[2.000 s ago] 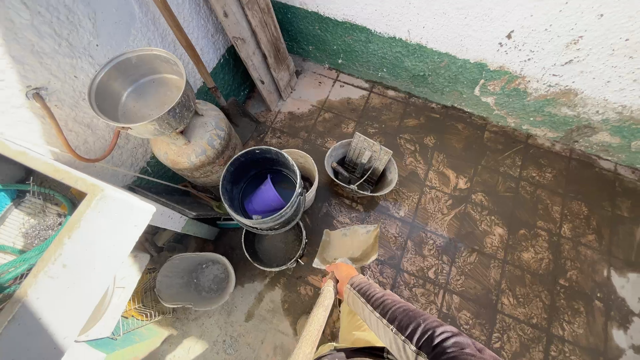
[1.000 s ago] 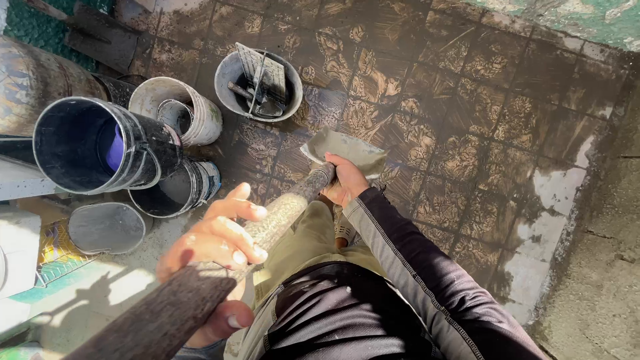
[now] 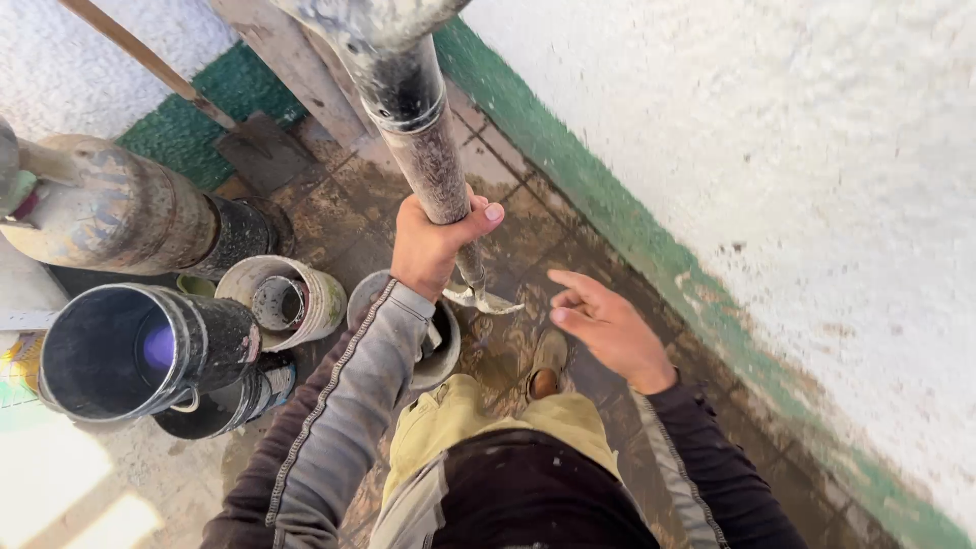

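Note:
My left hand [image 3: 438, 240] is wrapped around the wooden shaft of a long-handled shovel [image 3: 428, 164], whose plaster-smeared grip rises close to the camera at the top. Below, the pale metal blade [image 3: 492, 303] hangs over the wet, muddy tile floor [image 3: 480, 358], partly hidden behind my left hand and the shaft. To the right of the shaft, my right hand [image 3: 602, 324] is in the air with its fingers partly curled, holding nothing.
On the left stand a black bucket [image 3: 84, 351] with a purple thing inside, a whitish bucket [image 3: 328, 297] and a gas cylinder [image 3: 130, 206]. Another shovel [image 3: 263, 149] leans by the wall. A tub [image 3: 450, 358] of tools sits behind my left forearm. A green-and-white wall [image 3: 686, 282] runs along the right.
The shovel now stands steeply in front of me, its grip end up. My right hand, on the shaft near the blade a second ago, has let go. My left hand has closed around the shaft.

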